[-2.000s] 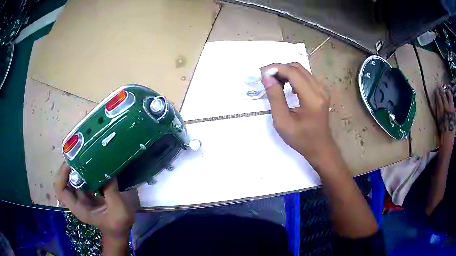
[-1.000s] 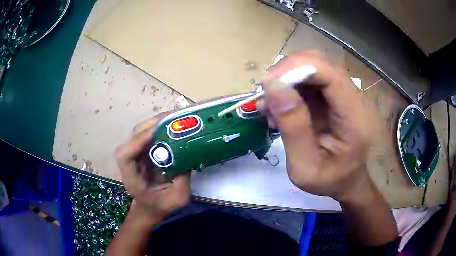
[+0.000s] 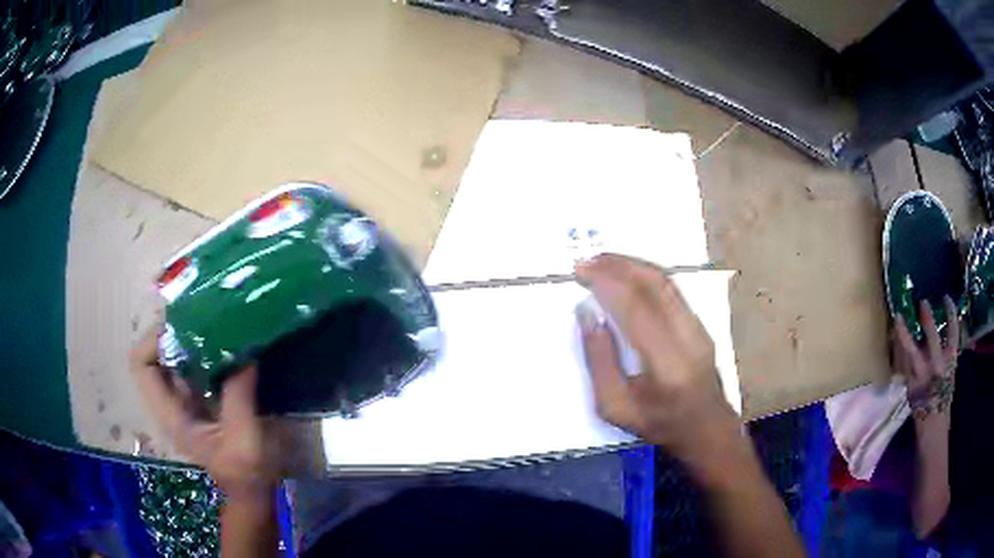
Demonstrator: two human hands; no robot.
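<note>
A glossy dark green car body shell point(image 3: 278, 294) is tilted over the left of the white sheets, slightly blurred, its dark hollow opening facing down and right. It has two red-orange tail lights and a round clear lamp. My left hand point(image 3: 218, 431) grips its lower left end. My right hand point(image 3: 659, 365) is over the white sheet point(image 3: 501, 371), thumb and fingers curled towards each other; blur and white background hide whether a glue stick is in it. A small glue smear point(image 3: 584, 235) lies on the upper white sheet point(image 3: 567, 185), just above my fingertips.
Tan cardboard point(image 3: 305, 98) covers the table. A long dark-sided box point(image 3: 698, 65) stands along the far edge. At the right, another person's hand point(image 3: 932, 354) touches a second green shell point(image 3: 921, 256). More green parts show at the upper left and in a crate point(image 3: 180, 512) below the table edge.
A second ago my right hand held the applicator's thin tip against the shell; it has moved down to the sheet. The shell has moved left and tilted. A person's hand now touches the right-hand shell.
</note>
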